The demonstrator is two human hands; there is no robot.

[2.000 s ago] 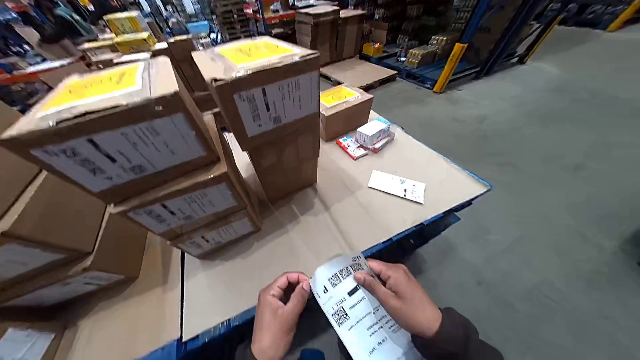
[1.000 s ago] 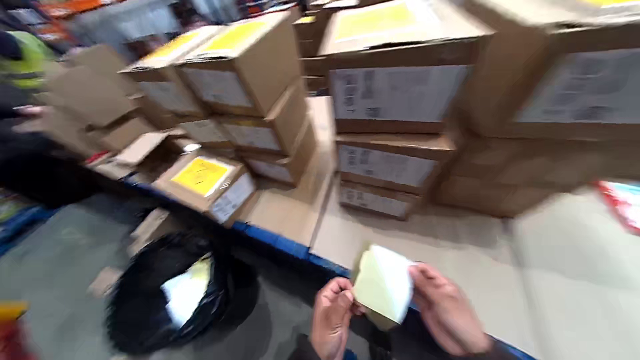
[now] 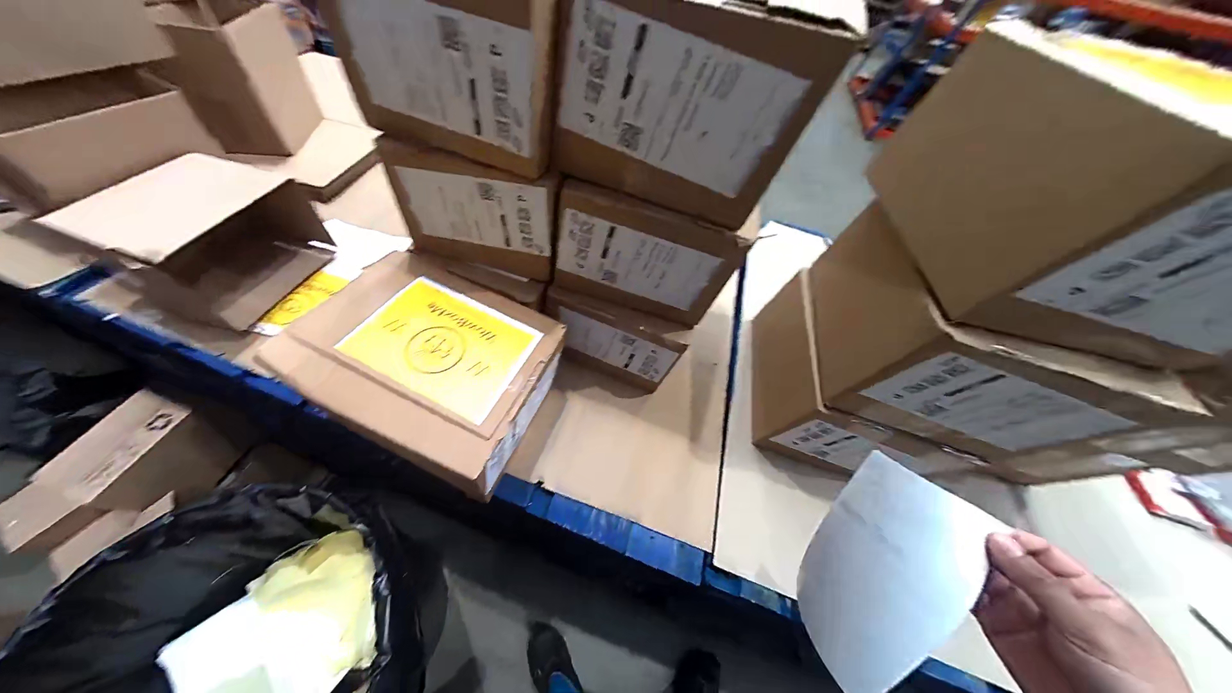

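A curled white paper label sheet [image 3: 890,568] is held by its right edge between the thumb and fingers of my right hand [image 3: 1068,606], at the lower right over the table's front edge. Its visible face shows no print. My left hand is out of view. Left of centre, a cardboard box [image 3: 414,375] with a yellow and white sheet [image 3: 441,348] on top lies near the blue table edge. Stacked cardboard boxes with printed labels [image 3: 674,87] stand behind it, and another stack [image 3: 1020,241] stands at the right.
A bin lined with a black bag [image 3: 385,577] holds crumpled yellow and white paper [image 3: 308,606] at the lower left. An open carton [image 3: 212,241] lies on the table at the left. Flattened cardboard [image 3: 106,472] lies beside the bin. Red and white packets [image 3: 1169,498] are at the right edge.
The view has swung left across the table. Both hands were on the paper in the earlier frames; now only my right hand holds it, and my left hand has left the view.
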